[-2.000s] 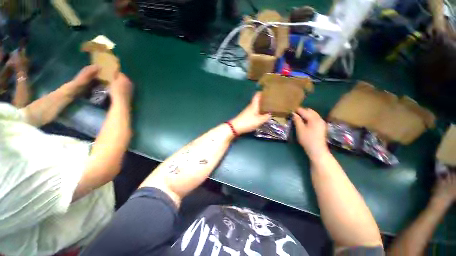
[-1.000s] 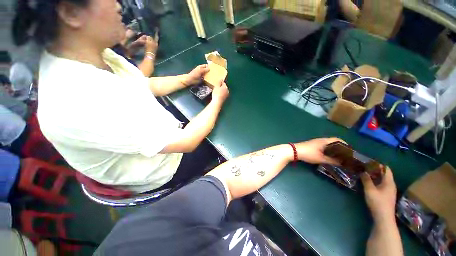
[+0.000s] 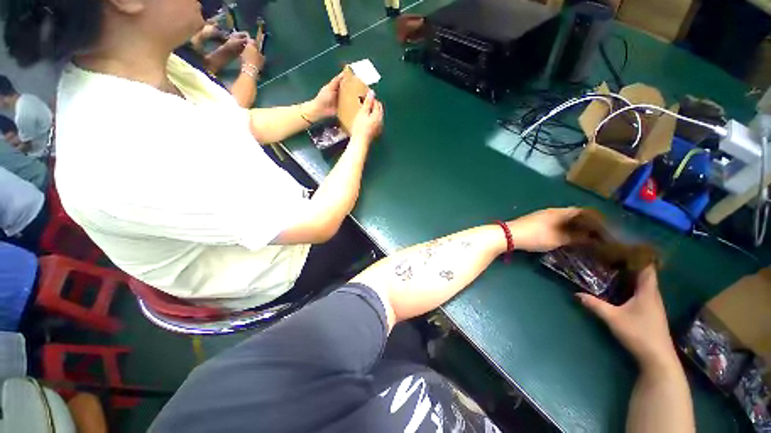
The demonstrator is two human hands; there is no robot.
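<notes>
A small brown carton [image 3: 610, 245] stands open on the green bench in front of me, its lid raised and blurred. A shiny poly bag of parts [image 3: 583, 272] fills its base. My left hand [image 3: 545, 230], with a red bracelet on the wrist, holds the lid's left side, its fingertips partly hidden behind the lid. My right hand [image 3: 630, 309] is at the carton's right side, thumb spread from the fingers; whether its fingertips grip the lid is unclear.
More open cartons with bagged parts [image 3: 717, 353] lie at right. An open brown box [image 3: 617, 144], a blue bin [image 3: 672, 199], white cords and a power strip [image 3: 742, 144] are behind. A black case [image 3: 490, 42] is farther back. A person [image 3: 186, 169] at left holds another carton.
The lid, raised two seconds ago, was lower one second ago and is now blurred. My right thumb has moved away from the carton's front. The view has swung left since the first frame.
</notes>
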